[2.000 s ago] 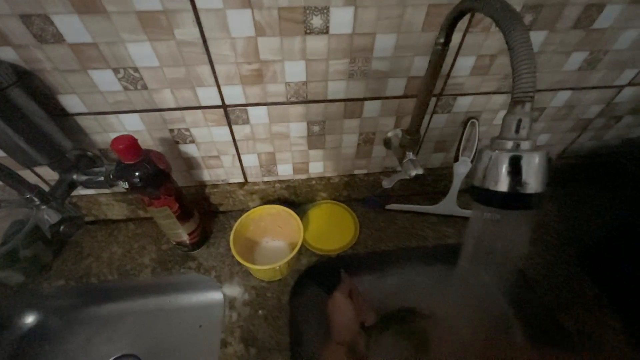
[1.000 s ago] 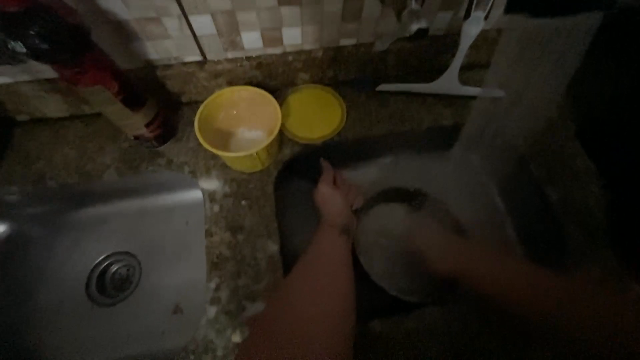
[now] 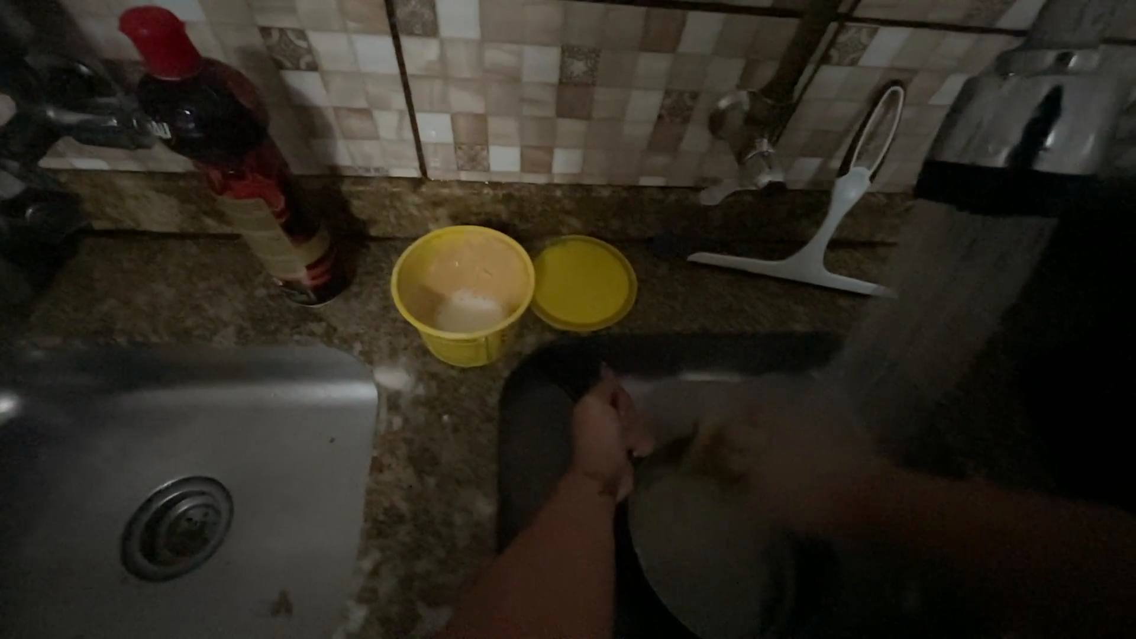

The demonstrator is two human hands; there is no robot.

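In the right basin my left hand [image 3: 608,435] is closed on the edge or handle of a dark round pan [image 3: 701,550], whose lighter inside faces up. My right hand [image 3: 772,453] is blurred over the pan's far side; something yellowish or greenish, perhaps a sponge, shows at its fingers. Water pours from the chrome faucet head [image 3: 1021,133] at upper right, falling beyond my right hand. Behind the basin stand an open yellow tub [image 3: 466,342] with pale orange and white contents and, beside it, a round yellow lid [image 3: 584,282].
A steel basin [image 3: 266,426] with a drain [image 3: 177,528] lies at left. A dark bottle with a red cap [image 3: 240,160] stands by the tiled wall. A white squeegee [image 3: 821,253] leans near a small wall valve [image 3: 754,160]. Stone counter separates the basins.
My left hand stays at the pan's edge since one second ago, while my right hand has moved over the pan. The view has tilted down and back up.
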